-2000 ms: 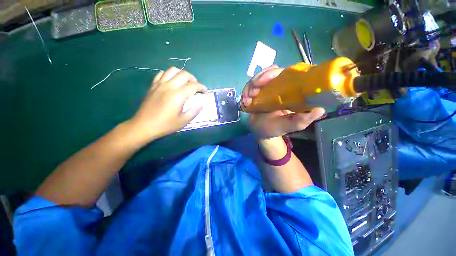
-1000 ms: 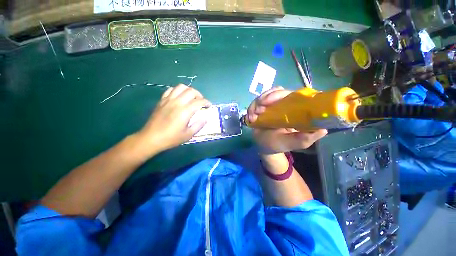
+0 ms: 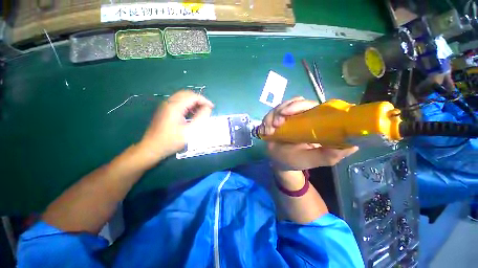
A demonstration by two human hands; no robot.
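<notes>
The open smartphone body lies on the green mat, its bright white area to the left and its dark board end to the right. My left hand is at its left end, slightly blurred, thumb and fingers curled with a gap between them; whether it touches the phone is hard to tell. My right hand is shut on the yellow-orange electric screwdriver, held nearly level. Its tip is at the phone's right edge; the exact contact point is too small to tell.
Three screw trays stand at the back left before a wooden board. A white card, tweezers and a thin wire lie on the mat. A grey parts tray, a round tin and another person's blue sleeve are at right.
My left hand has lifted its fingers off the phone's white area, uncovering more of it. The screwdriver's rear end has shifted right. The whole view has moved slightly.
</notes>
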